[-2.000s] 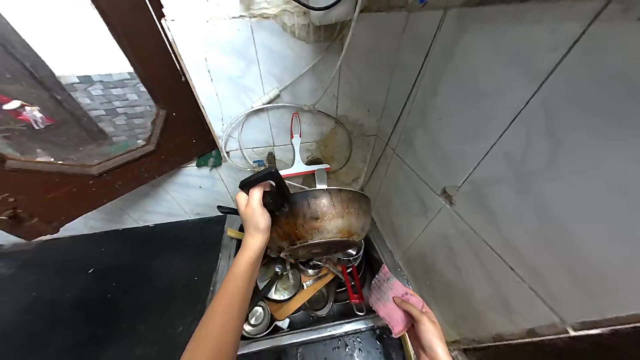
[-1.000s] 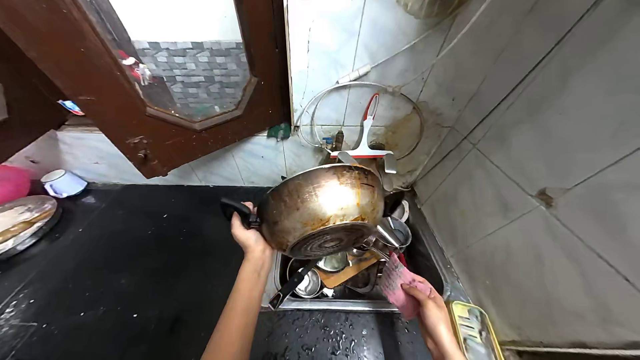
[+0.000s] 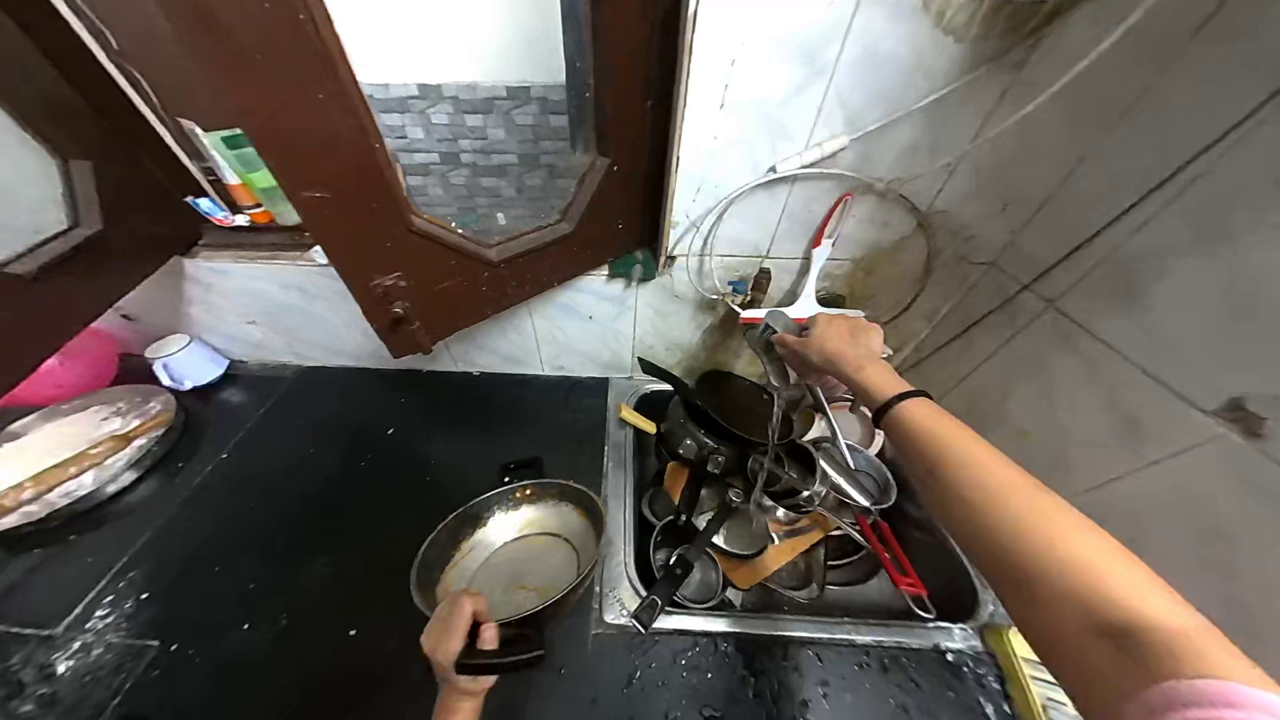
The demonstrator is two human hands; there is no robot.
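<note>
A worn metal pan with two black handles is tilted over the black counter left of the sink, its stained inside facing up. My left hand grips its near handle. Above the back of the sink, my right hand is at the faucet; its fingertips are partly hidden, so its hold is unclear. Water runs from the faucet onto the piled dishes. A black frying pan, steel cups, a wooden board and red-handled tongs lie in the metal sink.
A white and red squeegee stands behind the faucet near a coiled hose. On the counter's far left are a floured round board with a rolling pin, a mug and a pink bowl. A brown window shutter hangs over the counter.
The pan has moved from above the sink to above the counter on the left. My right hand has gone from the sink's near right to the faucet; the pink cloth it held is out of sight.
</note>
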